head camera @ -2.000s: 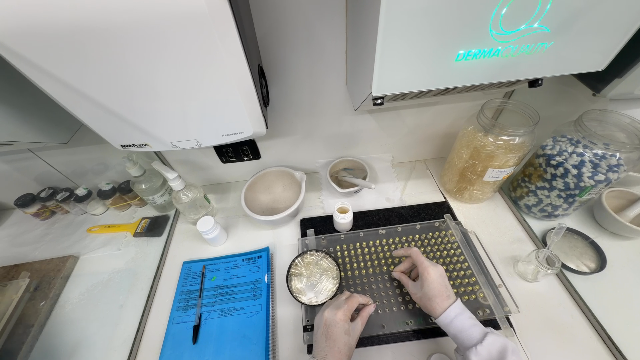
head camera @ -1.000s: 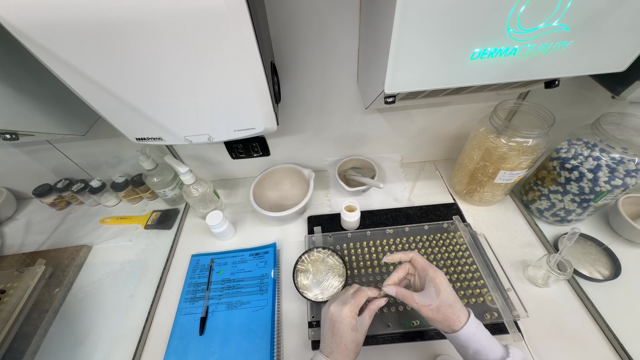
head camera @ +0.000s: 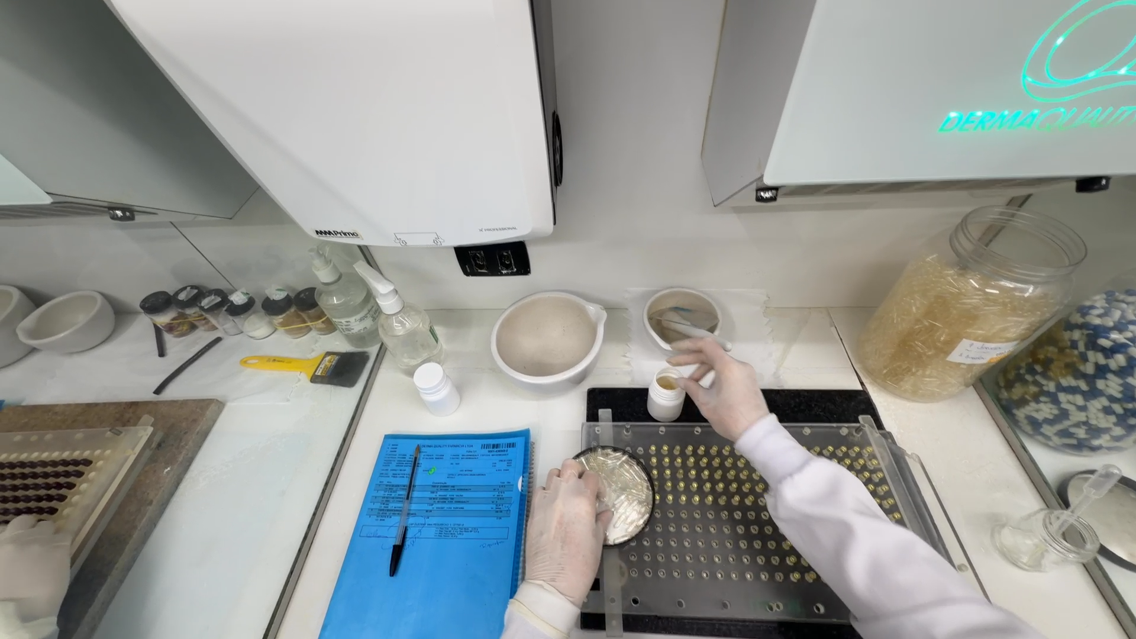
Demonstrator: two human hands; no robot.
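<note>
Both of my hands are gloved. My right hand [head camera: 721,390] is over the mouth of a small white plastic bottle [head camera: 665,399], thumb and fingertips close together at its rim; whether anything is between them cannot be told. My left hand [head camera: 566,524] rests at the left edge of a round black-rimmed dish of clear empty capsules [head camera: 624,497], fingers reaching into it. The dish overlaps the left side of a capsule-filling plate [head camera: 763,568]. Yellowish filled capsules [head camera: 701,461] stand in its upper and right holes, while lower holes look pale.
A blue notebook with a printed sheet [head camera: 355,586] and a pen [head camera: 404,515] lies left. Behind are a large mortar [head camera: 543,342], a smaller mortar with pestle [head camera: 666,306], pump bottles [head camera: 408,333] and a capsule jar [head camera: 967,311]. Another person's gloved hand [head camera: 31,564] is at far left.
My right hand has moved from over the plate up to the small white bottle. My left hand has moved left, from beside my right hand to the dish of clear capsules. The view has shifted.
</note>
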